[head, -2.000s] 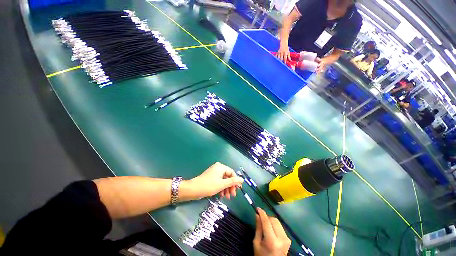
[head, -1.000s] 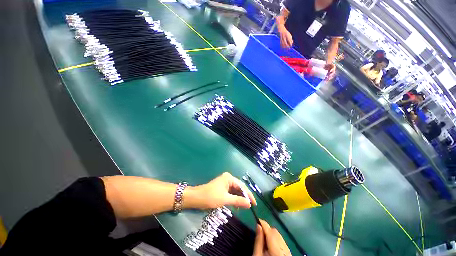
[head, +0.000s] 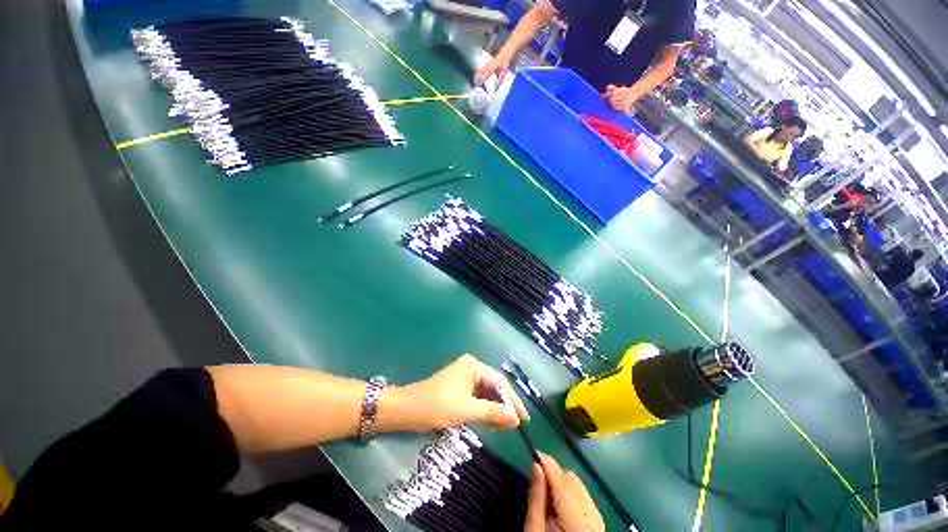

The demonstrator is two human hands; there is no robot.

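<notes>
My left hand (head: 473,395) pinches the white end of a black cable (head: 528,437) between thumb and fingers. My right hand (head: 559,501), cut off by the bottom edge, grips the same cable lower down. A cable bundle (head: 480,488) with white ends lies under my hands. At least one loose black cable (head: 567,436) lies between my hands and the heat gun. The yellow and black heat gun (head: 624,397) stands on the green table (head: 301,281), its round metal nozzle pointing up and right.
A second cable bundle (head: 504,272) lies beyond my hands. Two separate cables (head: 400,195) lie between it and the large cable stack (head: 275,99). A person (head: 624,36) stands behind a blue bin (head: 567,140) holding red and white items. A cord (head: 691,457) trails right of the heat gun.
My left hand has moved slightly right and down along with the cable. The person's one hand has moved from the bin's contents to the clear plastic beside the bin, the other to its rim.
</notes>
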